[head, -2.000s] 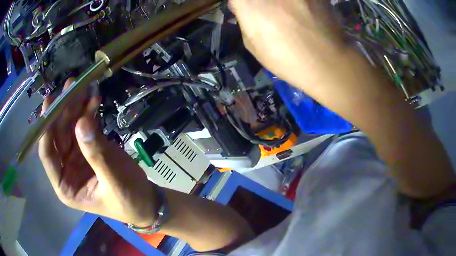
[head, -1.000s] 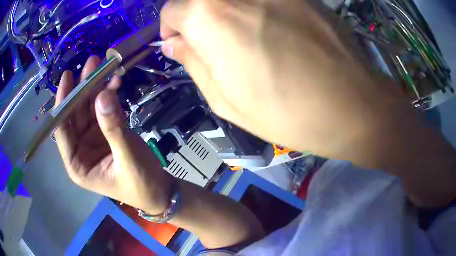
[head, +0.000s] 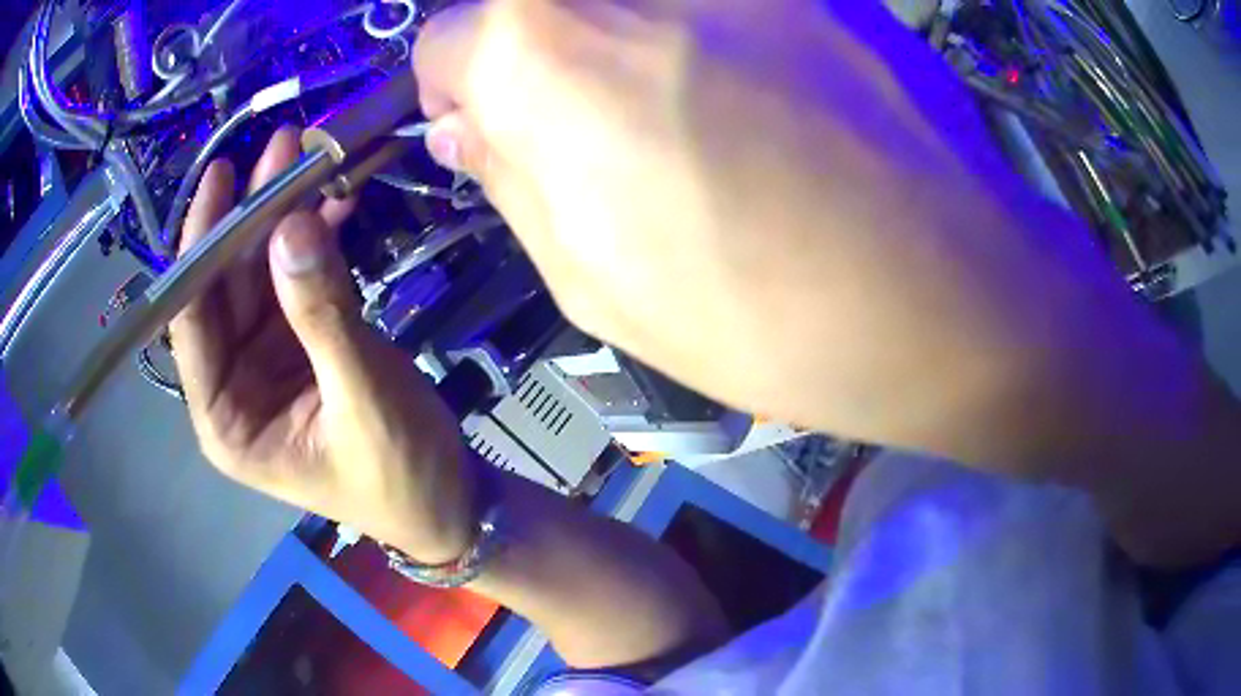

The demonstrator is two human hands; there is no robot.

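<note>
A long thin brownish feed tube (head: pixel 204 279) slants across the upper left, with a pale collar (head: pixel 324 147) and green tape (head: pixel 37 466) near its lower end. My left hand (head: pixel 293 354) supports it from below, fingers behind it and thumb in front, below the collar. My right hand (head: pixel 613 177) is large and blurred above and right of the collar. Its fingertips pinch a thin pale tool (head: pixel 410 132) beside the tube. The tube's upper end is hidden behind my right hand.
Machine parts and cables (head: pixel 272 98) lie behind the tube. A pale vented box (head: pixel 544 422) is below centre. Blue-framed monitors (head: pixel 320 598) stand at the bottom. A bundle of thin sticks (head: pixel 1143 123) is at the upper right.
My right hand has come left and down along the tube to near the collar, and the pale tool now shows. My left hand has shifted slightly right. The light has turned blue-violet.
</note>
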